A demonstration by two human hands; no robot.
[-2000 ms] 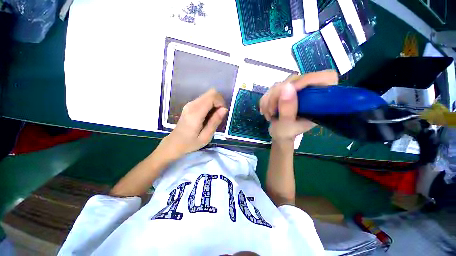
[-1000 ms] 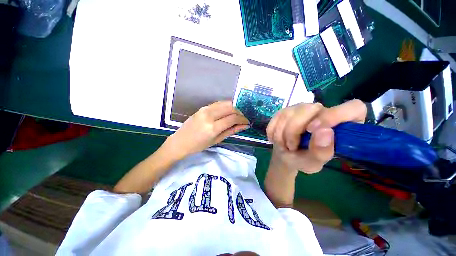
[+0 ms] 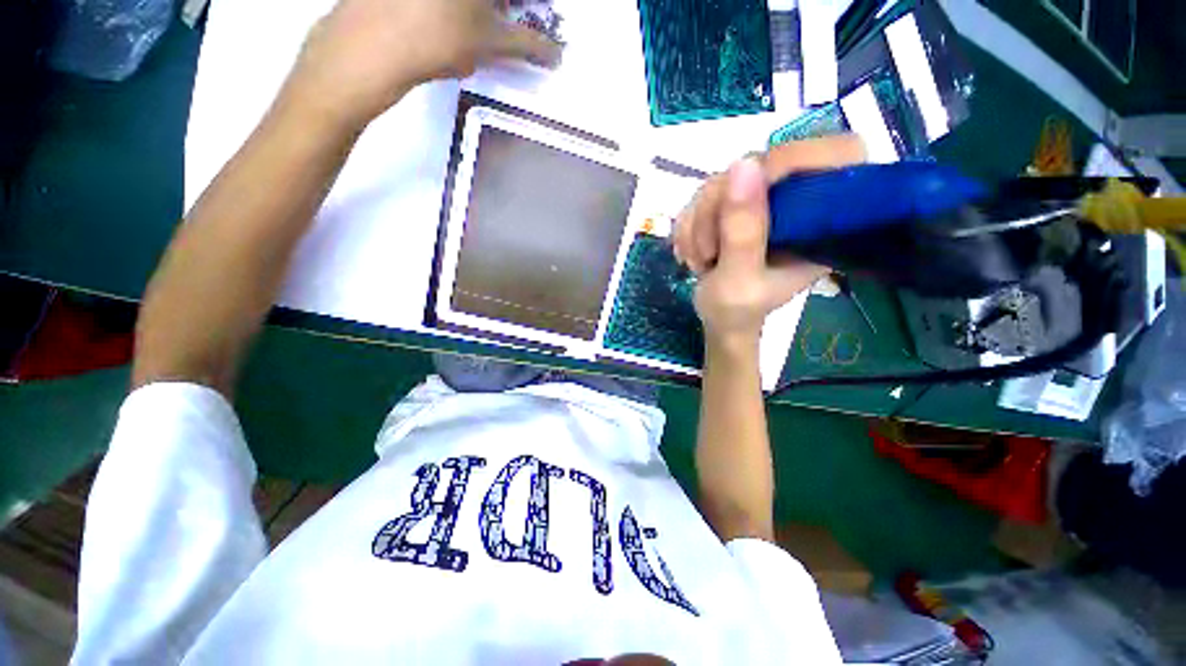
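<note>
My right hand (image 3: 741,247) holds the blue electric screwdriver (image 3: 884,208) over the right part of the white frame. The white frame (image 3: 458,247) lies on the white sheet, its large opening at left. A green circuit board (image 3: 650,302) sits in its right bay, partly hidden by my right hand. The screwdriver's tip cannot be made out. My left hand (image 3: 423,37) is at the top, blurred, with fingers at the screw pile (image 3: 536,18). Whether it holds a screw cannot be told.
A green board (image 3: 706,59) and stacked boards with white strips (image 3: 897,85) lie at the upper right. A white device (image 3: 995,325), thin loops (image 3: 832,345) and a black cable (image 3: 936,377) are at right. A yellow cord (image 3: 1138,208) runs from the screwdriver. A plastic bag (image 3: 111,37) lies upper left.
My left hand has moved from the frame's lower middle up to the screw pile. My right hand, with the screwdriver, first came down toward the near edge and is now raised again.
</note>
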